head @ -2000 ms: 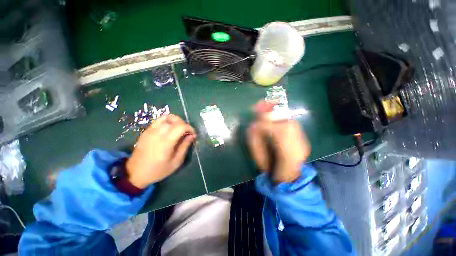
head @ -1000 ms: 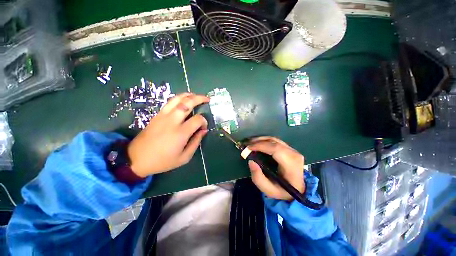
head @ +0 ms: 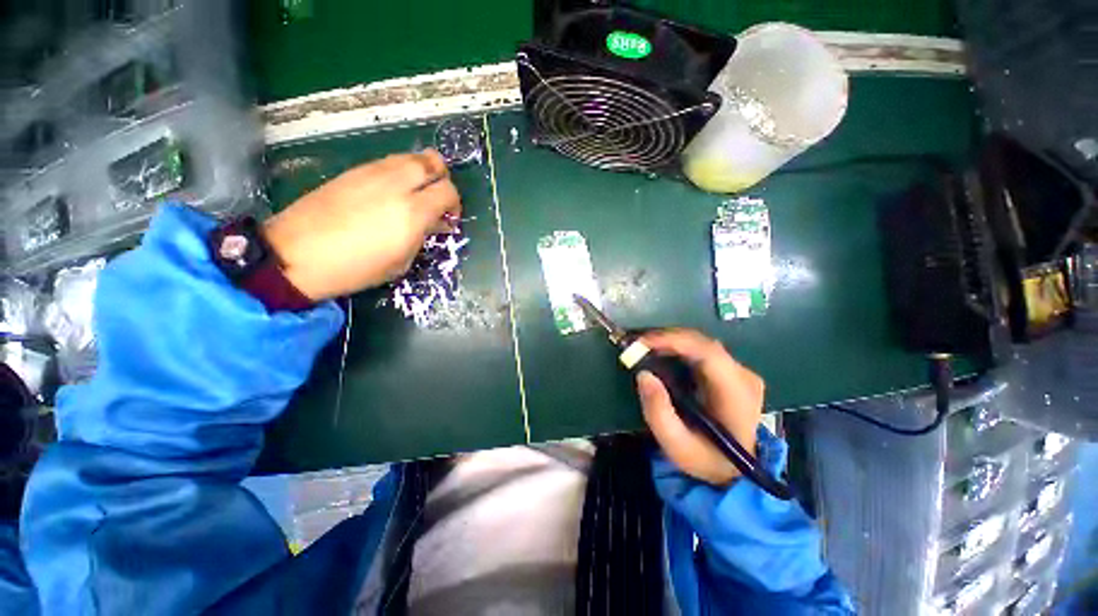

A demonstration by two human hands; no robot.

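My right hand (head: 704,403) holds a black soldering iron (head: 680,397) with a pale collar. Its metal tip is at the lower part of a green-and-white circuit board (head: 566,283) on the dark green mat. My left hand (head: 361,229) is over the upper edge of a loose pile of tiny silvery components (head: 434,277), left of the board. Its fingertips are close together and blurred, so I cannot tell whether they hold a piece. A stack of overlapping boards (head: 742,259) lies to the right of the working board.
A black fan (head: 608,114) and a translucent tub (head: 771,102) stand at the back. A round coin-like thing (head: 459,141) is behind the pile. A black iron stand (head: 933,265) and stacked trays are at right. Blister trays (head: 145,175) are at left.
My left hand has moved from beside the board, left and back to the component pile. The iron, absent from my blurred right hand two seconds ago, stays at the board's lower part.
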